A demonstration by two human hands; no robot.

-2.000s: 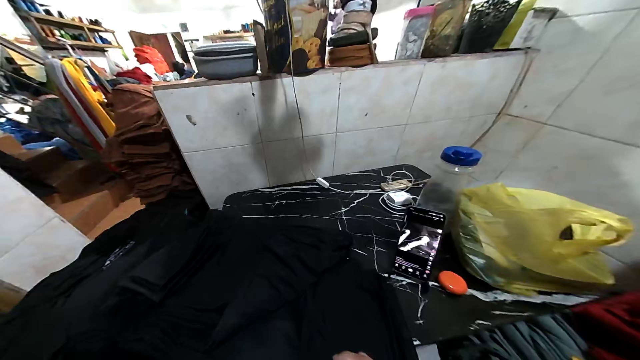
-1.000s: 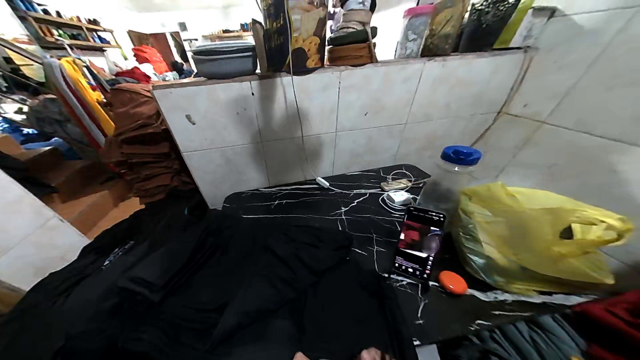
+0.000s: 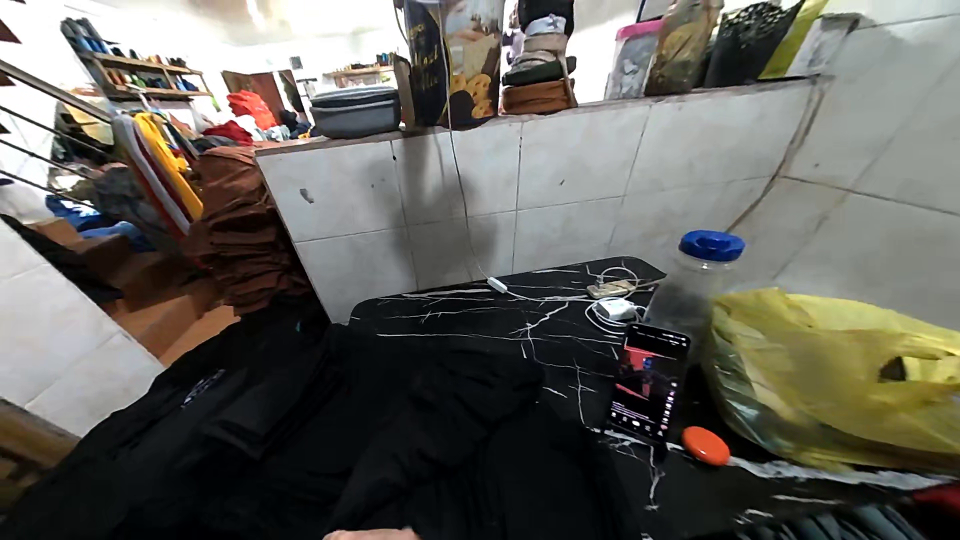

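Observation:
Black garments (image 3: pixel 420 435) lie heaped over the near and left part of a black table with white marbling (image 3: pixel 450 322). At the bottom edge of the view, a small part of what looks like my left hand (image 3: pixel 372 534) shows against the black cloth; its fingers and any grip are hidden. My right hand is out of view. To the right of the cloth, a lit smartphone (image 3: pixel 646 384) leans against a clear plastic jar with a blue lid (image 3: pixel 711 246). An orange round object (image 3: pixel 706 446) lies just beside the phone.
A yellow plastic bag (image 3: pixel 832 375) sits at the right. White charger and cable (image 3: pixel 615 309) lie behind the phone. A tiled half wall (image 3: pixel 465 195) borders the table's back, with a grey case (image 3: pixel 356 112) and containers on top. Folded brown cloth (image 3: pixel 244 232) is stacked at the left.
One second ago, parts of two hands showed at the bottom edge; now only one shows, farther left. The picture on the phone screen has changed.

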